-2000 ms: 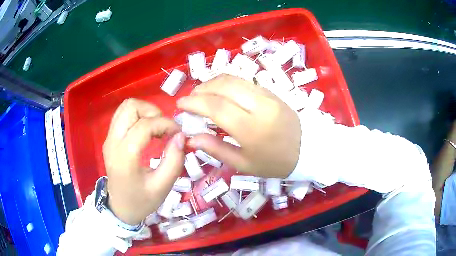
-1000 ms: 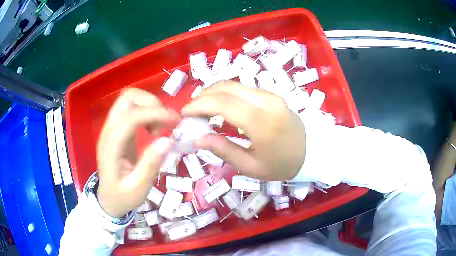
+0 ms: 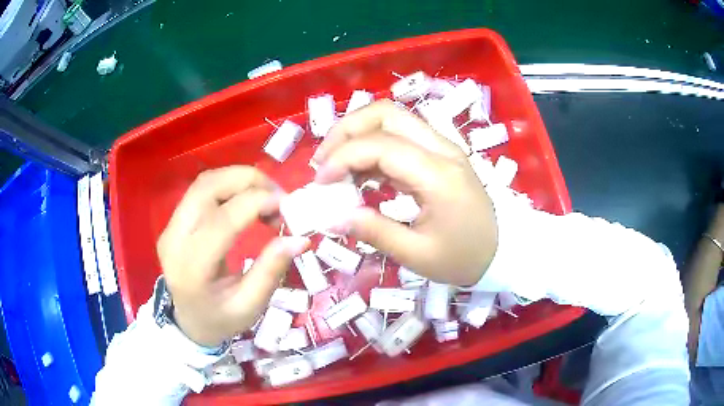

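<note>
A white block-shaped unit (image 3: 321, 208) is held above the red tray (image 3: 179, 151). My right hand (image 3: 417, 194) grips its right end between thumb and fingers. My left hand (image 3: 226, 250) has its fingertips and thumb at the unit's left end; the exact contact is blurred. Many white units with thin pins (image 3: 283, 141) lie in the tray, heaped at the back right and spread along the front. My hands hide part of the heap.
The green conveyor belt (image 3: 214, 36) beyond the tray carries scattered white pieces. A blue tray (image 3: 40, 277) and white strips (image 3: 95, 234) are at the left. A metal rail (image 3: 48, 135) is at upper left. Another person's arm (image 3: 706, 262) shows at the right edge.
The held unit and my right hand have shifted slightly right. My left hand has moved in beside the unit's left end. Pieces on the belt have moved left.
</note>
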